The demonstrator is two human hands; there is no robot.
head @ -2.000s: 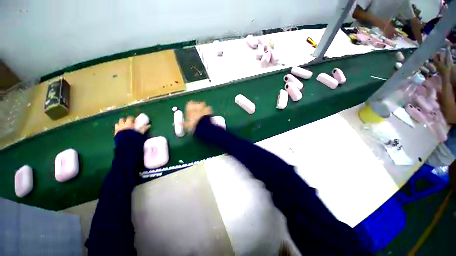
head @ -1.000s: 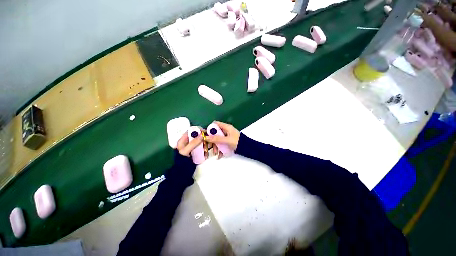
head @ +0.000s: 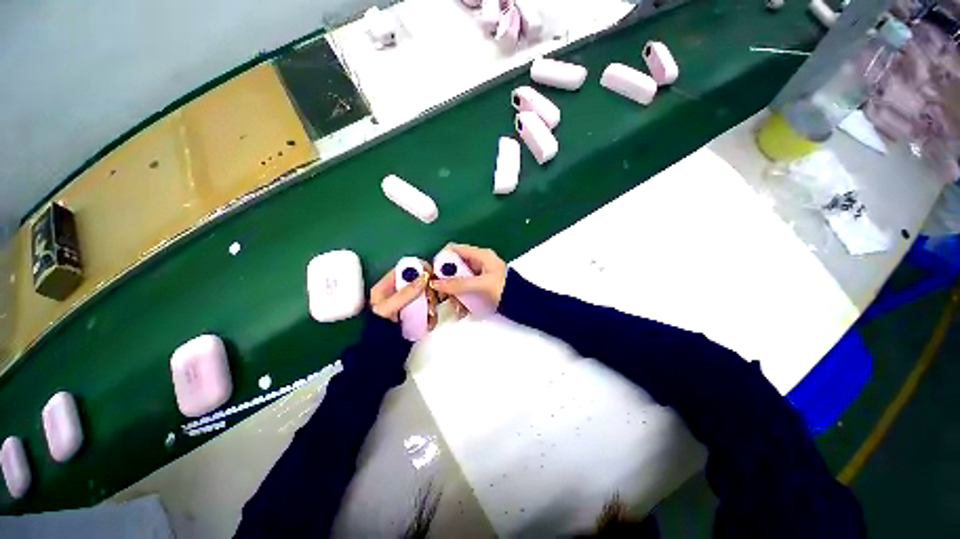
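My left hand (head: 391, 299) is closed around a slim pink housing (head: 414, 314), whose dark round spot faces up at its top end. My right hand (head: 484, 276) holds a second pink housing (head: 459, 287), also with a dark round spot at the top. The two housings are side by side and my fingertips meet between them. Small dark or brassy bits show between and below the fingers, too small to name. The hands are over the near edge of the green belt (head: 276, 211), above the white work sheet (head: 590, 442).
Several slim pink housings (head: 507, 165) lie on the belt ahead and right. Wider pink units (head: 335, 285) lie to the left. A small dark box (head: 56, 251) stands on the brown board. A metal post (head: 832, 65), a bottle with yellow base (head: 792, 134) and a parts bag (head: 848, 210) are at right.
Two seconds ago both hands reached over the belt; one second ago they held the two housings together, as now. Since then, the belt items have shifted left in view.
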